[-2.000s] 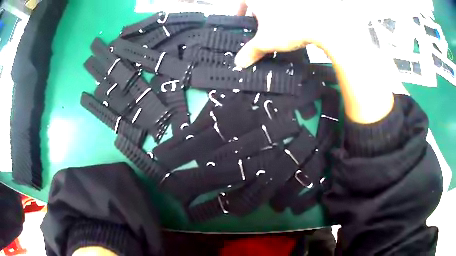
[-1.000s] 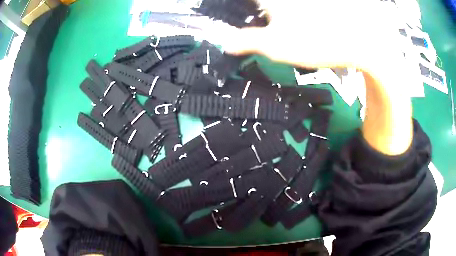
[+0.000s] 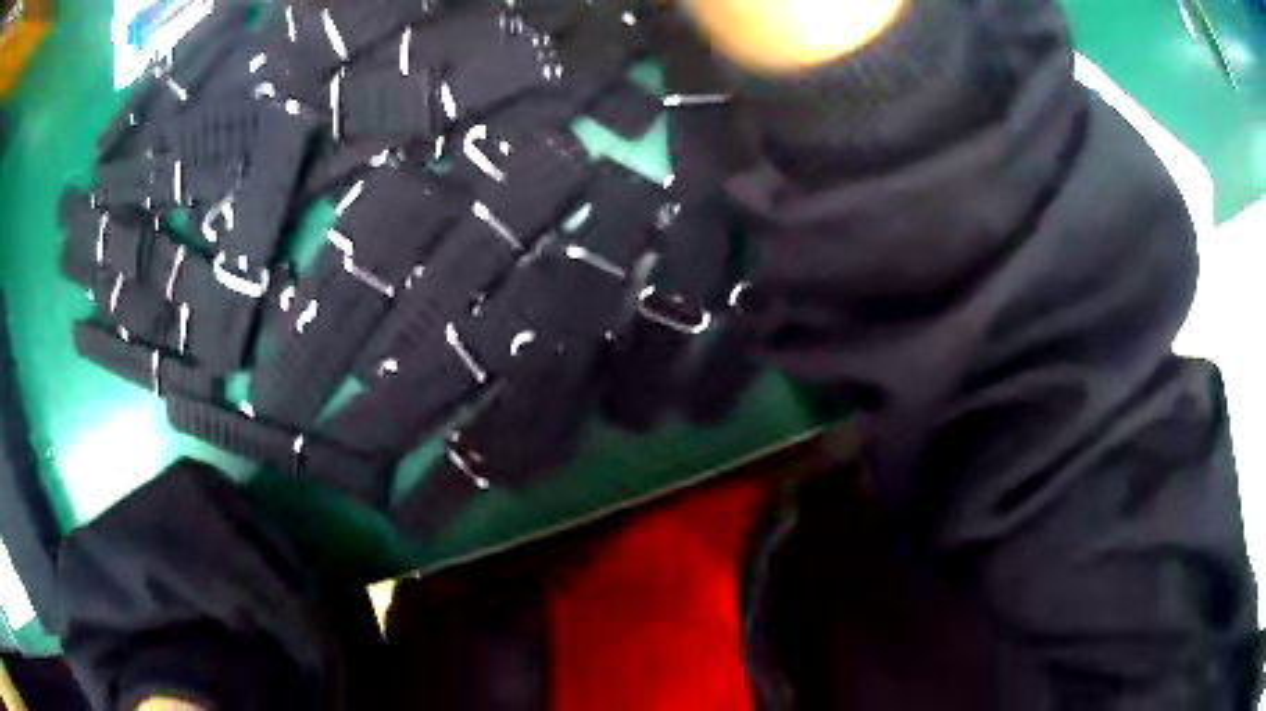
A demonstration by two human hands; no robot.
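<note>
A dark heap of black ribbed watch straps (image 3: 417, 264) with silver buckles covers the green bench in front of me. Of my right arm, the black sleeve (image 3: 972, 292) and a bright, overexposed wrist (image 3: 805, 21) show at the top edge, over the heap's far right side. My right hand is beyond the picture. My left sleeve (image 3: 195, 583) rests at the lower left, near the heap's close edge. Only a sliver of skin shows at its cuff, and my left hand is cut off by the bottom edge.
The green bench top (image 3: 104, 424) shows left of the heap, and its front edge (image 3: 625, 514) runs slanted below. A red surface (image 3: 646, 604) lies below that edge. A white and blue piece (image 3: 150, 35) lies at the top left. Thin silver tools (image 3: 1211, 39) show at the top right.
The view has turned and shifted, so the heap appears higher and farther left. My right hand has gone out past the top edge; earlier it was above the heap's far side and then the white packs.
</note>
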